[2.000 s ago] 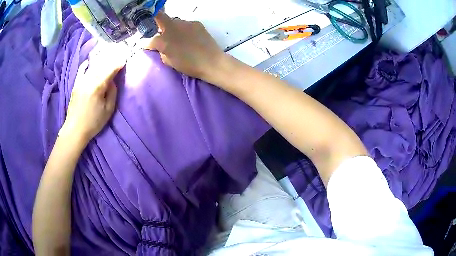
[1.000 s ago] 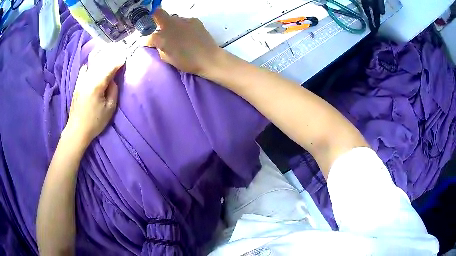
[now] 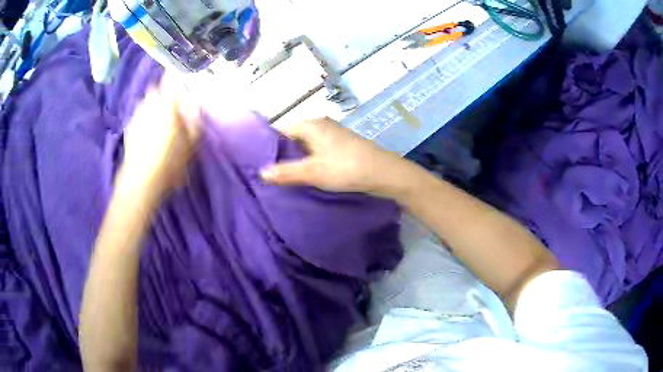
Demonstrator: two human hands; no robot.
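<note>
The purple garment (image 3: 240, 218) lies over the table's left part and the lap, its upper end in bright glare under the sewing machine head (image 3: 193, 33). My left hand (image 3: 161, 142) is on the cloth just below the machine head. It is blurred, its fingertips are washed out by the light, and its grip cannot be told. My right hand (image 3: 323, 156) is at the cloth's right edge, thumb and fingers apart, the thumb touching the cloth. The needle and presser foot are lost in glare.
A bent metal frame (image 3: 331, 76) lies on the white bed right of the head. Orange-black snips (image 3: 443, 33) and green-handled scissors (image 3: 512, 22) lie further right, by a ruler tape (image 3: 422, 98). A purple cloth heap (image 3: 581, 182) is right of the table.
My right hand has moved from beside the needle down and right, its thumb and fingers now spread. My left hand has shifted slightly right. The metal frame has come into view, and the cloth is more bunched.
</note>
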